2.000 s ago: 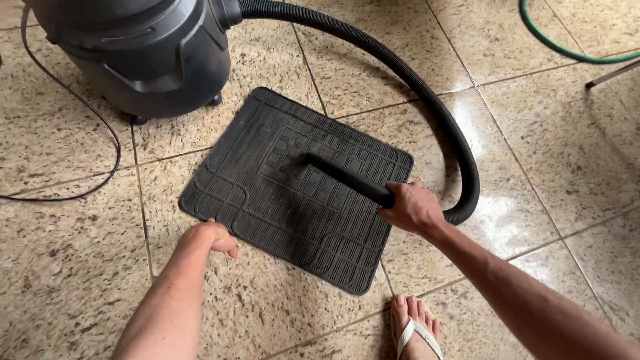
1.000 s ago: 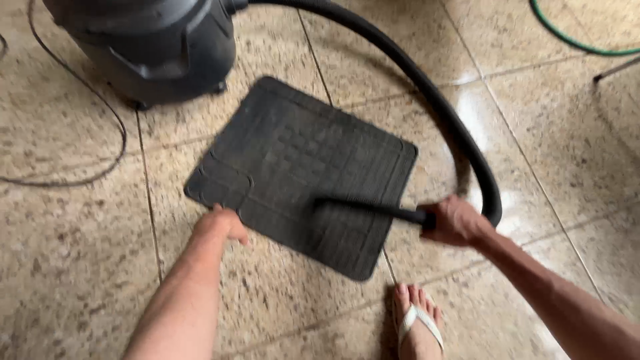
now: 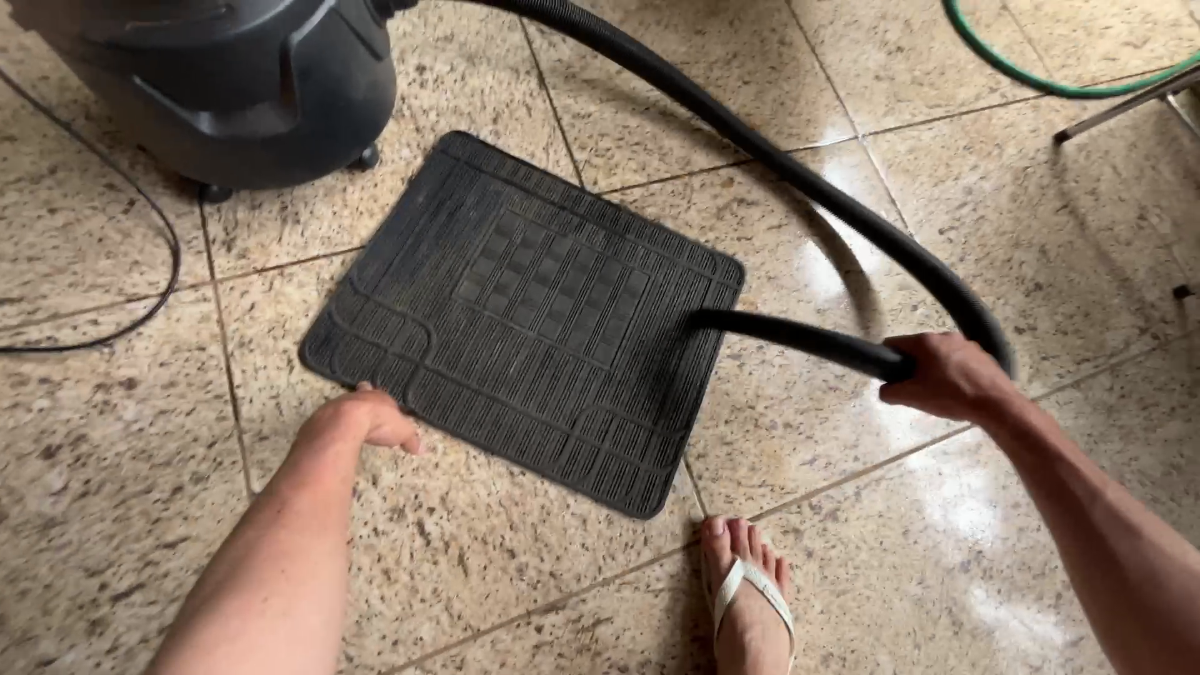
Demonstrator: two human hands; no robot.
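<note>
A black ribbed rubber car mat (image 3: 525, 319) lies at a slant on the tiled floor. My right hand (image 3: 947, 375), beyond the mat's right edge, is closed around the black vacuum tube (image 3: 806, 342), whose far end is over the right part of the mat. From that hand the black hose (image 3: 750, 141) curves up and back to the dark vacuum cleaner canister (image 3: 253, 103) at the upper left. My left hand (image 3: 370, 417) is at the mat's near left edge, its fingertips partly hidden there; whether they grip the edge I cannot tell.
A dark cable (image 3: 169, 230) curves over the speckled tiles at the left. At the upper right lie a green hose (image 3: 1041, 86) and metal legs (image 3: 1116, 111) of some furniture. A foot in a white-strapped flip-flop (image 3: 750, 600) stands just below the mat's near corner.
The tube's end has moved over the mat from its middle to its right side, with my right hand shifting right. My left hand stays by the near left edge.
</note>
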